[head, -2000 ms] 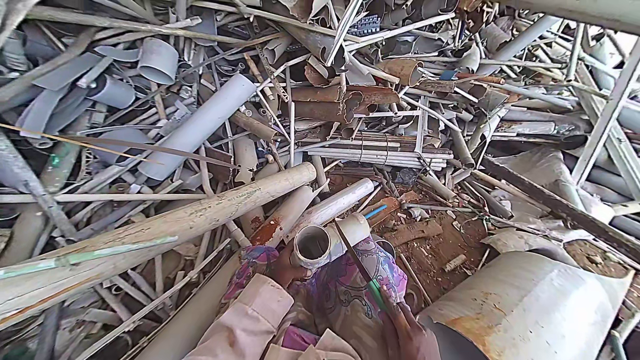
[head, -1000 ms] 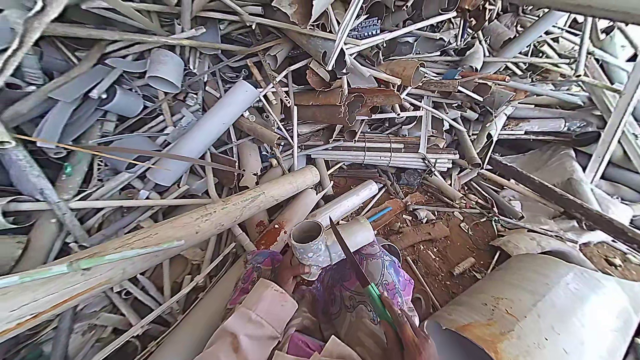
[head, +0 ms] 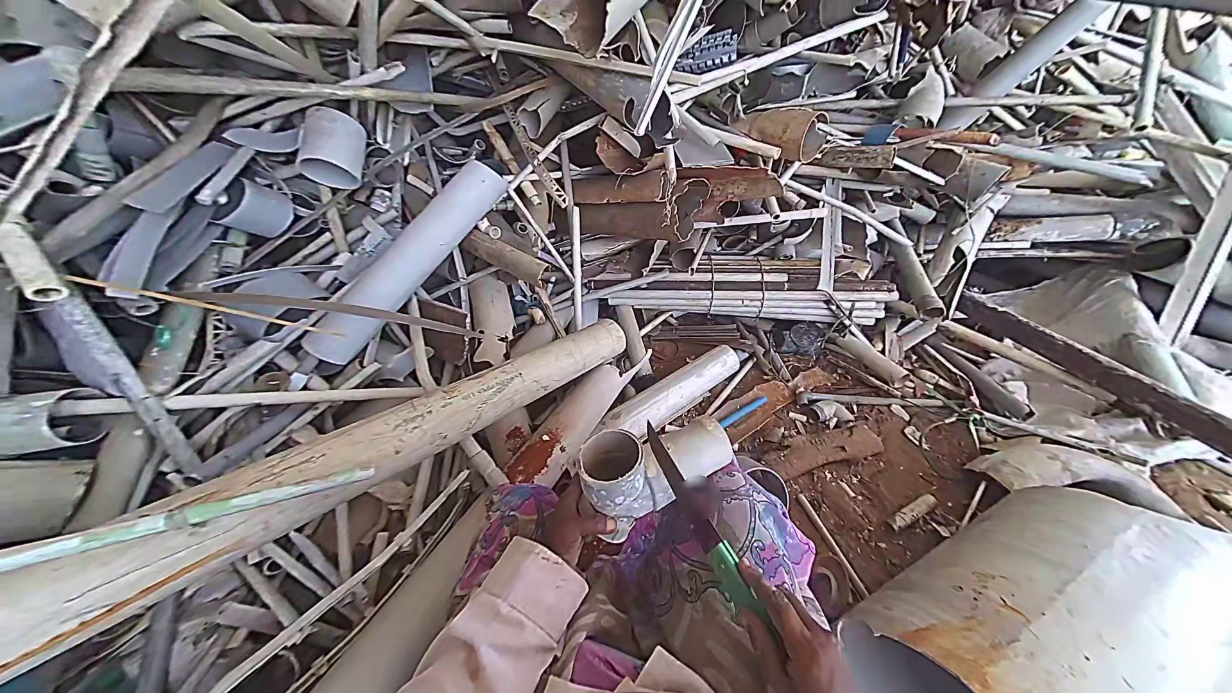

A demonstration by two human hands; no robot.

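My left hand (head: pixel 570 525) is closed on a pale plastic pipe tee fitting (head: pixel 614 481), whose round branch opening faces up. The fitting lies over my lap, on patterned purple and grey cloth (head: pixel 760 520). In my right hand (head: pixel 794 630) is the green handle of a knife (head: pixel 695 502) with a long dark blade. Its blade slants up and left across the fitting, with the tip beside the branch; whether it touches the plastic I cannot tell. The fingers of my left hand are partly hidden behind the fitting.
Scrap plastic pipes lie heaped all around. A long pale pipe (head: pixel 414 433) slants in from the left, close to my left hand. At the lower right sits a large pale cylinder (head: pixel 1068 587). Bare reddish soil (head: pixel 895 481) shows beyond my lap, and a tied bundle of thin pipes (head: pixel 760 294) lies farther off.
The fitting has turned a little in my left hand since the earliest frame, its opening now facing more upward. Both hands keep their holds.
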